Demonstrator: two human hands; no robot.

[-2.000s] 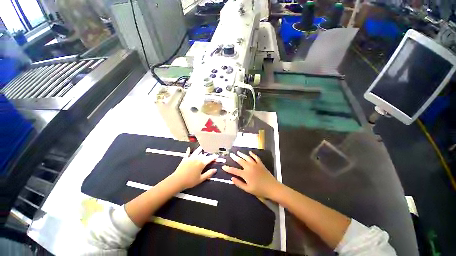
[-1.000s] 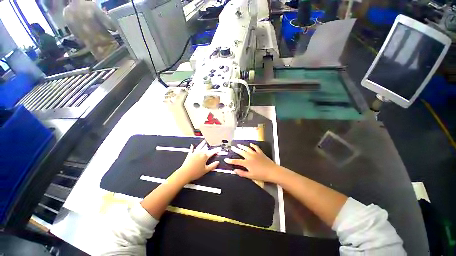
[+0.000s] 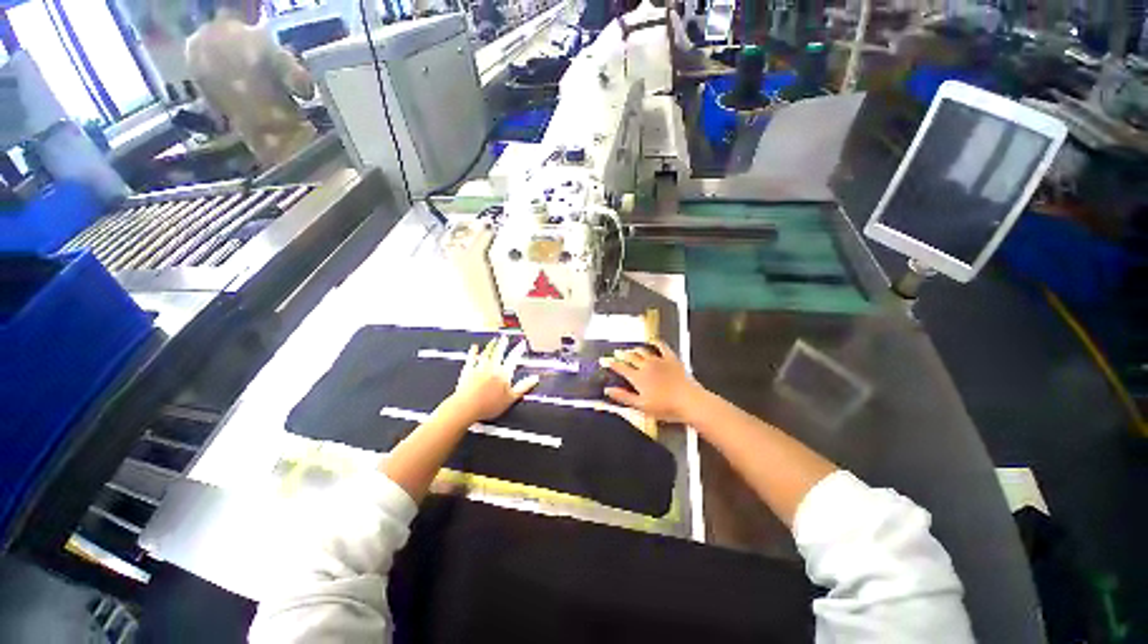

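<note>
The slotted black piece [image 3: 365, 390] lies flat on the white base plate [image 3: 239, 434], with white slits showing. My left hand [image 3: 489, 380] rests on it, fingers spread, left of the needle area. My right hand [image 3: 655, 381] lies on its right part, fingers spread, near the yellow strip [image 3: 652, 330]. The sewing head [image 3: 554, 277] stands over the piece's back edge between my hands; the needle is too small to make out. A black fabric panel [image 3: 604, 585] hangs at the near edge. Neither hand grips anything.
A control screen [image 3: 967, 183] stands at the right beyond the dark glossy surface [image 3: 755, 478]. A roller conveyor [image 3: 189, 227] and a blue bin [image 3: 63, 346] are at the left. A person [image 3: 249, 82] stands at the back left; another person [image 3: 655, 38] is behind the machine.
My hands have moved apart, the right one outward from the needle area. The slotted piece and plate sit higher in the view, and more of the black panel shows below. The view has shifted.
</note>
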